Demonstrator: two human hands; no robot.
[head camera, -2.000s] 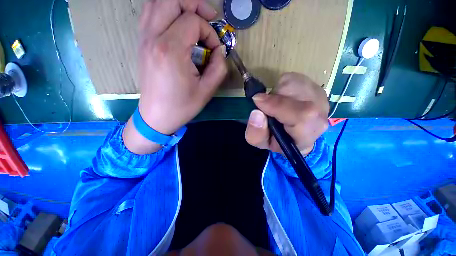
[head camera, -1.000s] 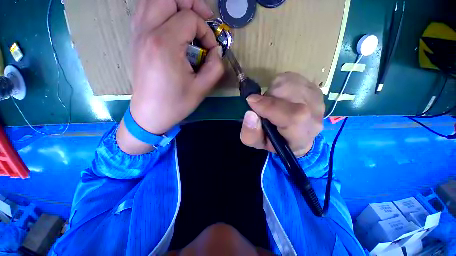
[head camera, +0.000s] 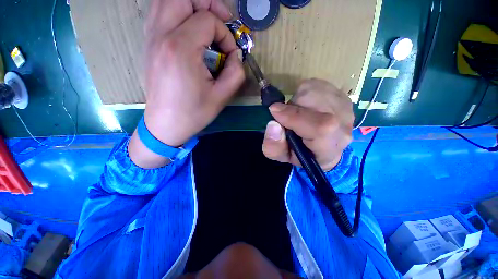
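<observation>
My left hand (head camera: 188, 71) is closed on a small round watch case (head camera: 243, 39) with a shiny rim and an amber patch inside; the fingers hide much of it. A silver battery with a yellow end (head camera: 213, 59) shows under the palm, partly covered. My right hand (head camera: 314, 122) holds the black soldering iron (head camera: 315, 165) like a pen. The iron's metal tip is at the case's lower edge, beside my left fingertips; exact contact cannot be told. A dark disc with a grey round centre (head camera: 259, 12) lies just beyond the case.
The tan board (head camera: 311, 49) lies on the green bench. Left are a loose battery (head camera: 18, 56) and a white spool (head camera: 16, 90). Right are a white puck (head camera: 401, 49), dark tweezers (head camera: 426, 54) and a yellow-black stand (head camera: 478, 52). Another dark disc is cut off at the top edge.
Since the first frame, both hands, the case and the iron have shifted slightly left in the picture, as has the bench. Since one second ago almost nothing has moved.
</observation>
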